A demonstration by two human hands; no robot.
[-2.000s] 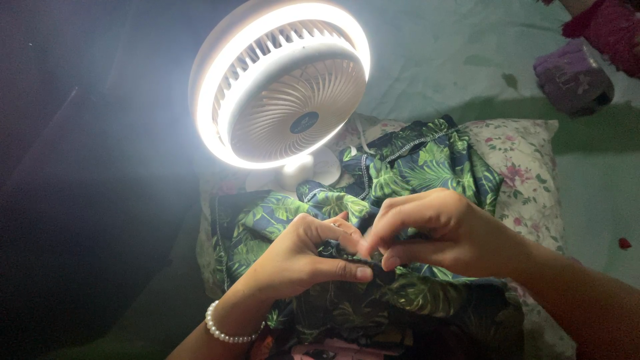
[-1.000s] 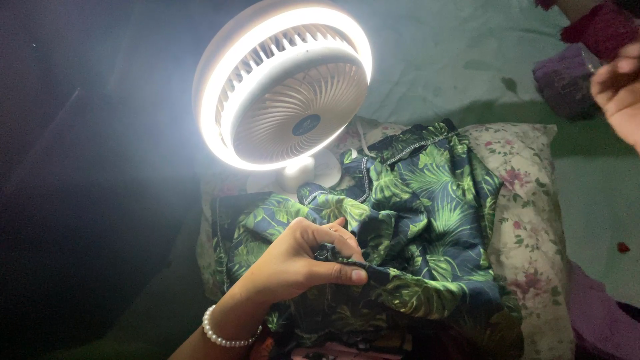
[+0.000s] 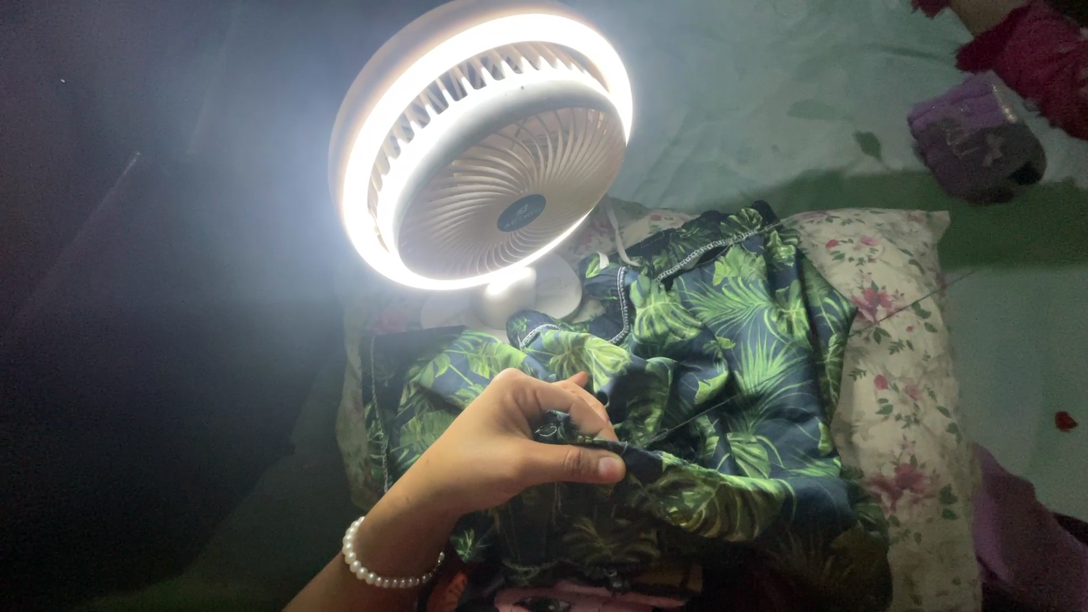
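Note:
My left hand [image 3: 544,442], with a white bead bracelet [image 3: 387,569] at the wrist, pinches a gathered edge of dark blue fabric with a green leaf print [image 3: 756,340] between thumb and fingers. White overlock stitching runs along some of its seams. A thin thread stretches from near the pinched edge up toward the right, across the fabric and the floral pillow [image 3: 901,382]. My right hand is out of view. Most of the fabric lies bunched on the pillow.
A round fan with a lit ring light [image 3: 518,212] stands just behind the fabric, on a white base [image 3: 544,297]. At the upper right lie a purple item in clear wrap [image 3: 969,136] and a red furry cloth [image 3: 1033,64] by part of a person's limb. A small red piece [image 3: 1064,421] lies at the right.
My right hand was at the pinched edge beside the left one, then moved away to the upper right and has left the view. My left hand has kept its hold on the fabric.

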